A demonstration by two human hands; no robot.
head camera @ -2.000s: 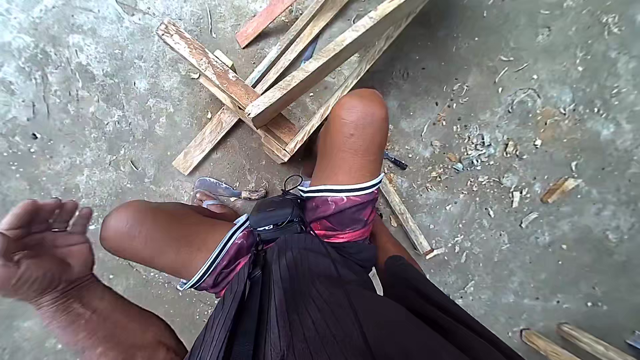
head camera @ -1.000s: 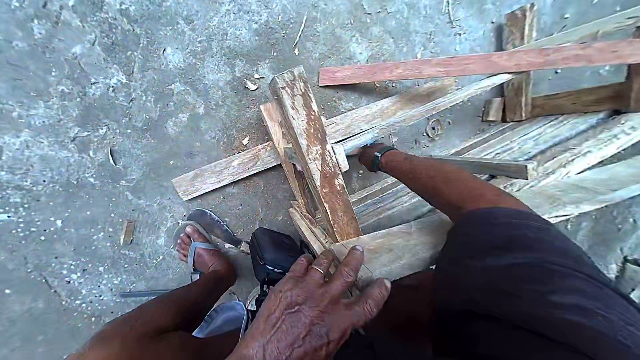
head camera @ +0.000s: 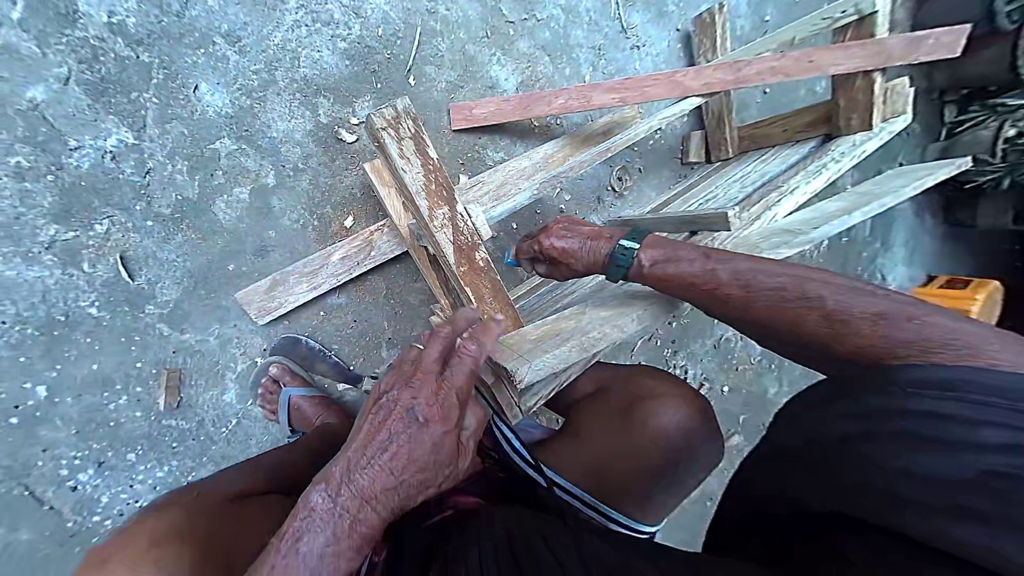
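Observation:
My left hand (head camera: 424, 408) is palm down at the near end of a thick, brown-stained wooden block (head camera: 448, 216), its fingertips blurred; whether they touch the wood is unclear. Under the block lie a narrower wood strip (head camera: 412, 240) and a long pale board (head camera: 344, 268) that crosses them. Just right of the block, my right hand (head camera: 564, 248), with a dark watch strap on the wrist, has its fingers closed around a small blue object (head camera: 510, 258), mostly hidden. Below that hand, a pale board (head camera: 592, 324) meets the near end of the block.
A reddish board (head camera: 704, 80) lies across a wooden frame (head camera: 784, 126) at the upper right. More boards (head camera: 856, 208) reach right. An orange container (head camera: 960, 298) stands at the right edge. A sandalled foot (head camera: 300, 400) and a wood scrap (head camera: 170, 390) are at lower left.
The view has swung strongly since the oldest frame. My left hand, held raised at the far left then, is now over the wood. My right hand, out of sight then, now shows with the blue object.

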